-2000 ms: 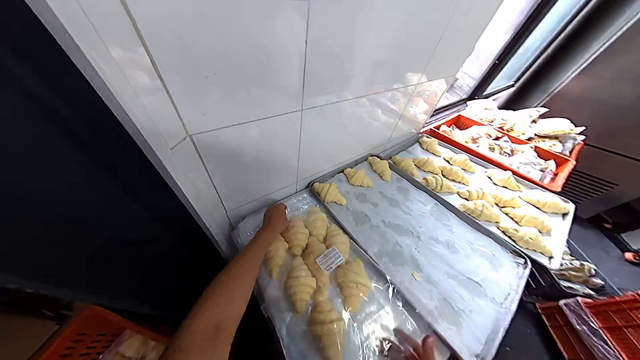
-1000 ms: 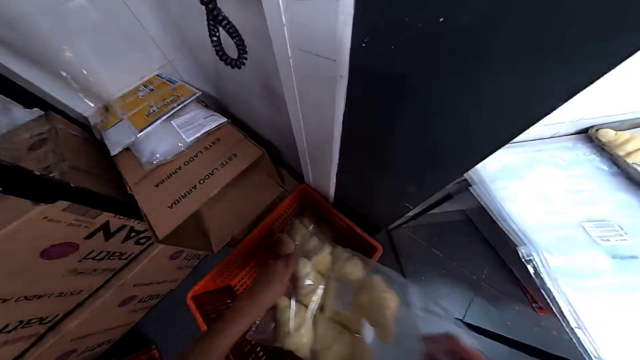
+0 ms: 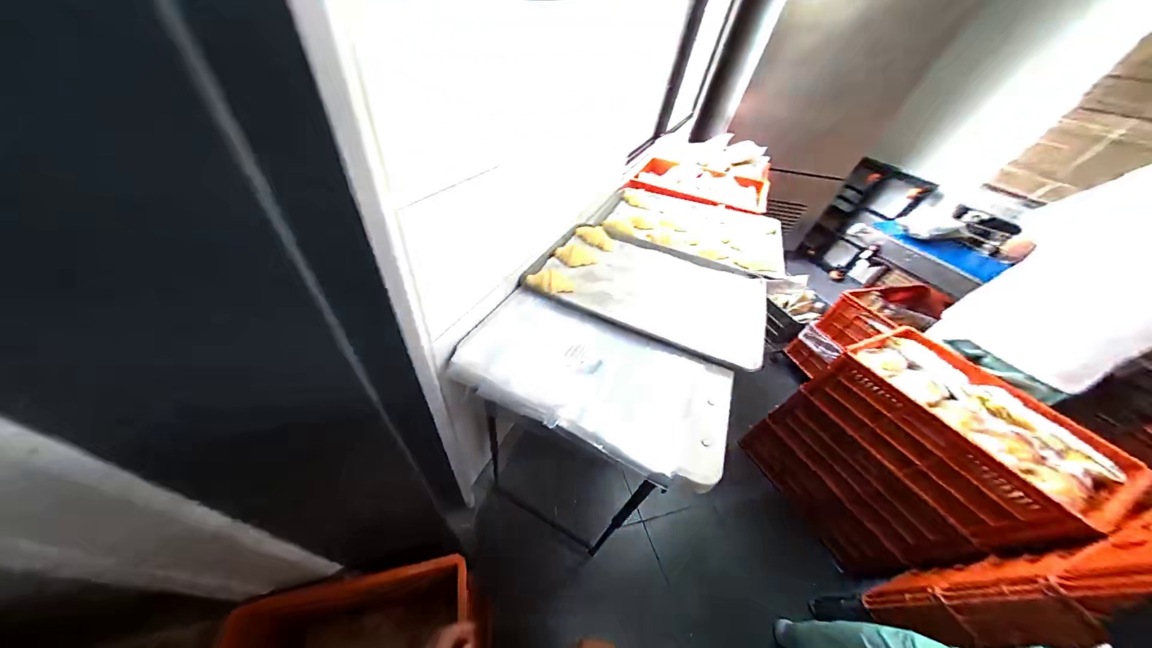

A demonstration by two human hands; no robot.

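Note:
At the bottom edge, only blurred fingertips of my left hand show, by the rim of an orange plastic crate. A sliver of my right hand shows farther right, over the dark floor. What either hand holds is hidden. Beyond them, clear plastic bags lie flat on a folding table with dark metal legs. Behind these, a metal baking tray bears unbaked croissants along its wall side. Another tray behind it holds several more croissants.
A red crate of bagged goods stands behind the trays. At right, stacked red crates hold bagged bread, beside a person in white. A dark panel stands at left. A blue-topped counter is farther back.
The view has swung from the trays to the orange crate and back. A second ago my hands were at a bag of croissants over that crate; now they are nearly out of view.

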